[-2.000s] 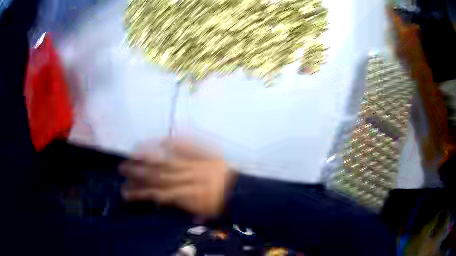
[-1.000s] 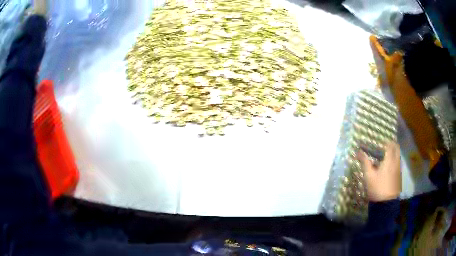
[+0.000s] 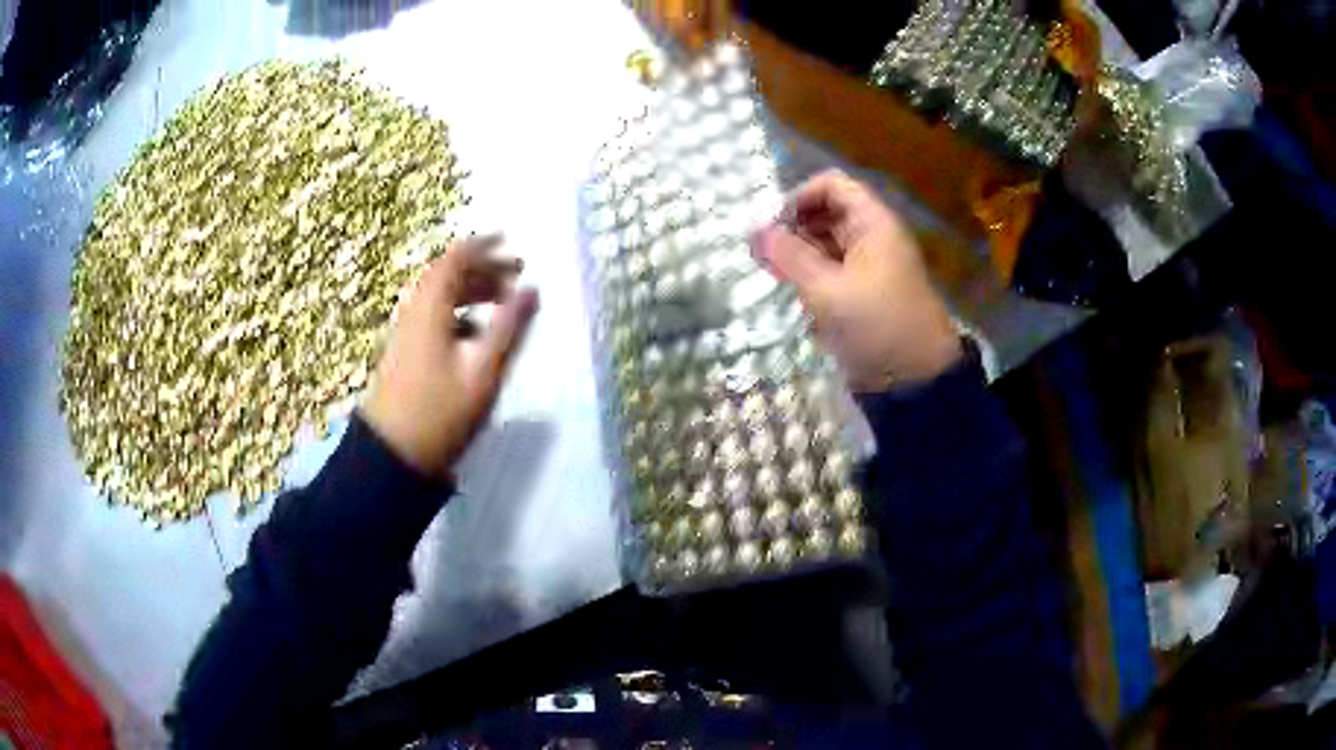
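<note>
A stack of clear trays with rows of gold buttons (image 3: 747,484) lies at the table's right side, with a plain band across its middle. My right hand (image 3: 865,286) is at the stack's right edge, thumb and fingertips close together; whether they pinch the tray edge or band is unclear. My left hand (image 3: 447,344) is above the table between the heap and the stack, fingers curled and apart, with nothing visible in it. A large heap of gold buttons (image 3: 264,279) lies on the white table (image 3: 550,440) at the left.
A red basket (image 3: 44,674) is at the lower left corner. A black parcel bag with orange edging (image 3: 879,132) lies right of the stack, with more filled trays (image 3: 989,73) beyond. A brown cardboard box (image 3: 1194,454) is at the right. Clear wrap shows at the upper left.
The view has turned right, so the heap shows further left and the stack nearer the middle. My left hand has come in from the far left. My right hand has moved to the stack's right edge.
</note>
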